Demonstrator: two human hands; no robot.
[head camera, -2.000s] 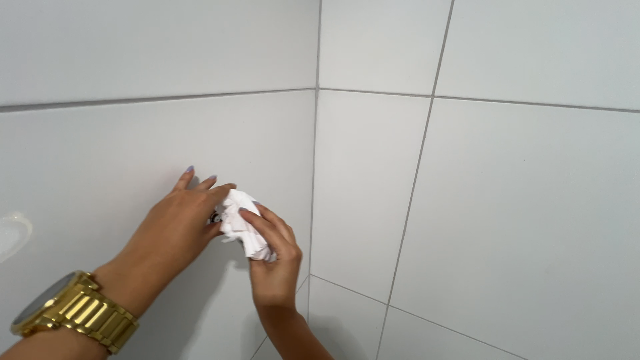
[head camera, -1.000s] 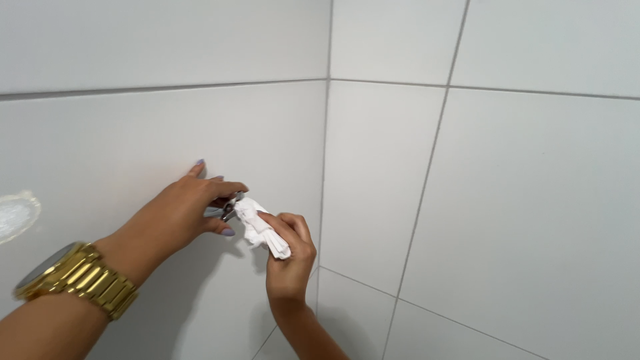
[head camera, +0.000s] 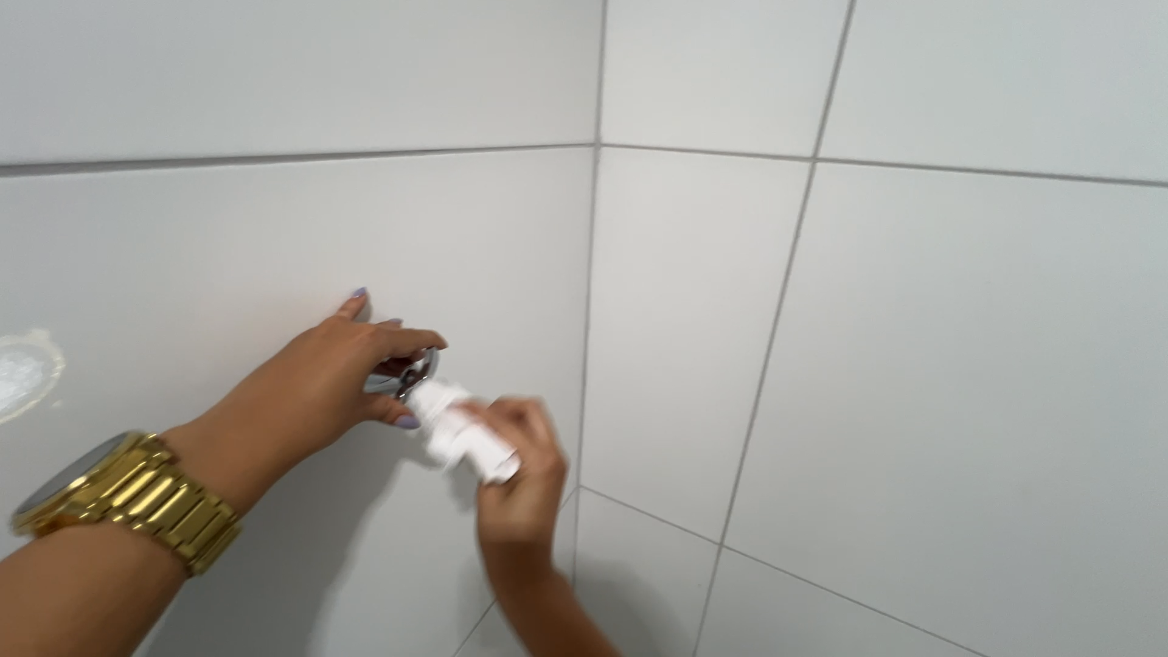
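My left hand (head camera: 342, 379), with a gold watch (head camera: 128, 502) on its wrist, is against the tiled wall (head camera: 274, 237). Its thumb and fingers close around a small chrome fitting (head camera: 415, 372) with a round rim; the fitting's rear part is hidden by the hand. My right hand (head camera: 529, 461), blurred, pinches a folded white cloth or paper (head camera: 461, 433) below and to the right of it. The upper end of the white piece touches or lies right beside the fitting's open end.
A round whitish patch with a rough rim (head camera: 23, 372) marks the wall at the left edge. A second tiled wall (head camera: 958, 365) meets the first at a vertical corner right of my hands. Grey grout lines cross both walls.
Two seconds ago the white piece was bunched over the fitting between both hands. My right hand has drawn down and to the right, and more of the chrome fitting shows.
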